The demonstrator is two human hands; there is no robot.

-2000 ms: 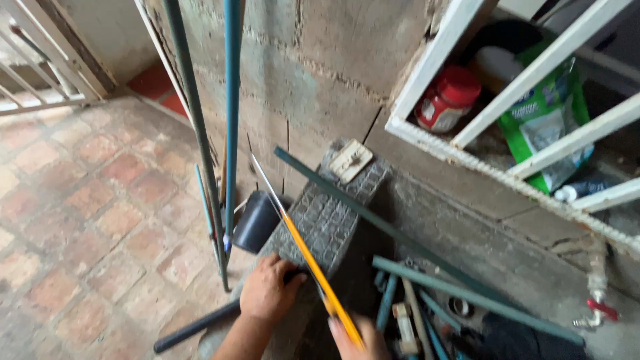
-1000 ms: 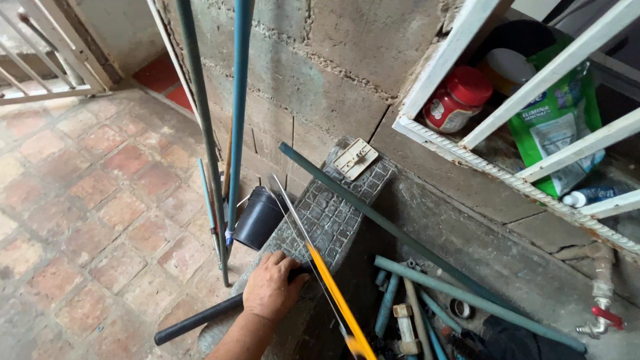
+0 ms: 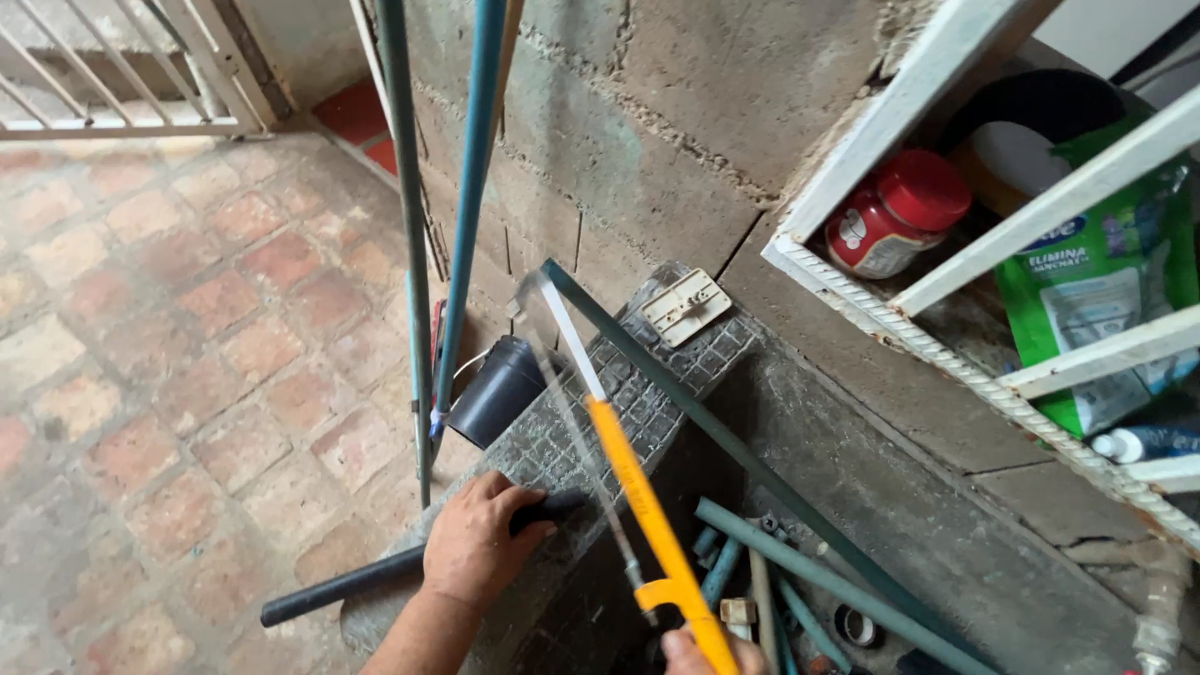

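My left hand (image 3: 483, 539) grips a black plastic pipe (image 3: 347, 583) and rests with it on the ridged top of a grey concrete ledge (image 3: 600, 422). The pipe's near end sticks out over the ledge's left side; its other end lies just past my fingers. At the bottom edge my right hand (image 3: 708, 652), partly cut off, holds a hacksaw (image 3: 647, 506) with a yellow frame. The saw points up and away, its blurred blade on the left side, close by the pipe's far end. Whether blade and pipe touch, I cannot tell.
A long dark green pipe (image 3: 712, 427) leans across the ledge beside a beige plate (image 3: 685, 307). Pipe pieces (image 3: 816, 562) lie at lower right. Upright pipes (image 3: 469, 187) and a black bucket (image 3: 499, 392) stand left of the ledge. A white metal grille (image 3: 1022, 225) and a tap fitting (image 3: 1158, 600) are at right.
The hacksaw in my right hand has shifted and tilted against the ledge, and its front end now blurs with movement. My left hand keeps its grip on the black pipe.
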